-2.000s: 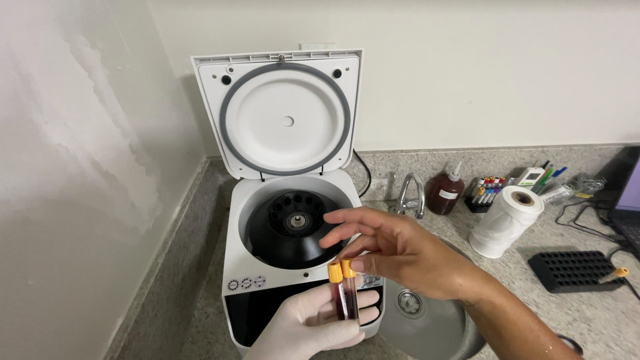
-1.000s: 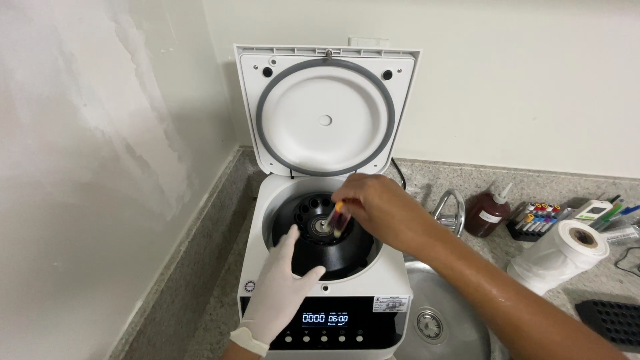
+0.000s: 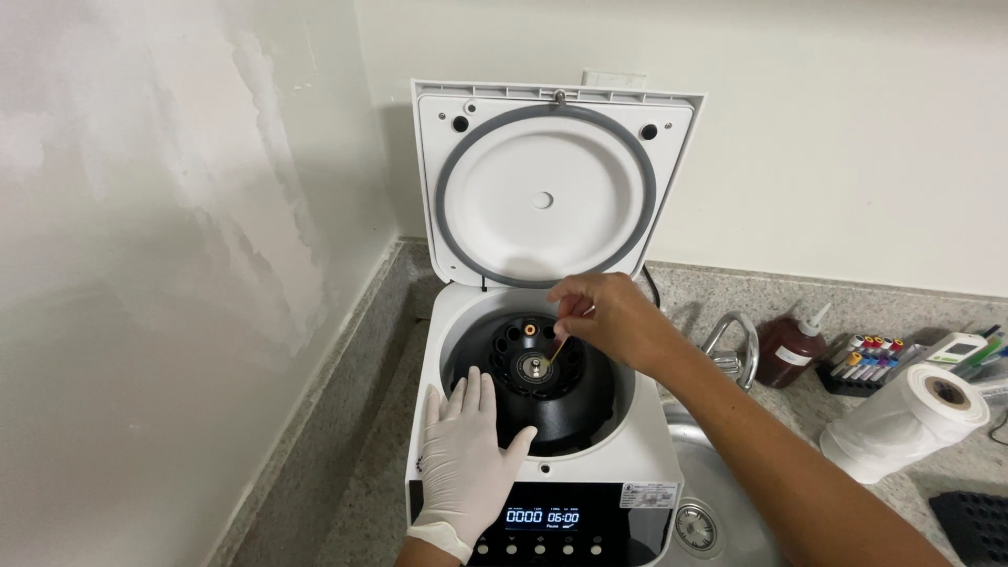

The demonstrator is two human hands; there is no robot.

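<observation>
A white benchtop centrifuge (image 3: 543,468) stands with its lid (image 3: 543,197) raised, showing a black rotor (image 3: 551,421) with a ring of tube holes. One orange-capped tube (image 3: 530,330) sits in a hole at the rotor's back. My right hand (image 3: 610,319), ungloved, is over the right back of the rotor, its fingertips pinching a thin, tilted blood tube (image 3: 557,349) that is mostly hidden and hard to make out. My left hand (image 3: 472,457), in a white glove, lies spread over the front left rim, fingertips at the rotor, holding nothing.
Right of the centrifuge are a steel sink (image 3: 697,528) and a faucet (image 3: 736,346). Beyond stand a brown bottle (image 3: 787,350), a rack of capped tubes (image 3: 858,378), a white plastic roll (image 3: 902,425) and a black rack (image 3: 972,524). A wall and granite edge (image 3: 339,386) border the left.
My left hand, which held two orange-capped tubes two seconds ago, now lies on the centrifuge. My right hand has moved over the rotor, and one orange cap now shows in a rotor hole.
</observation>
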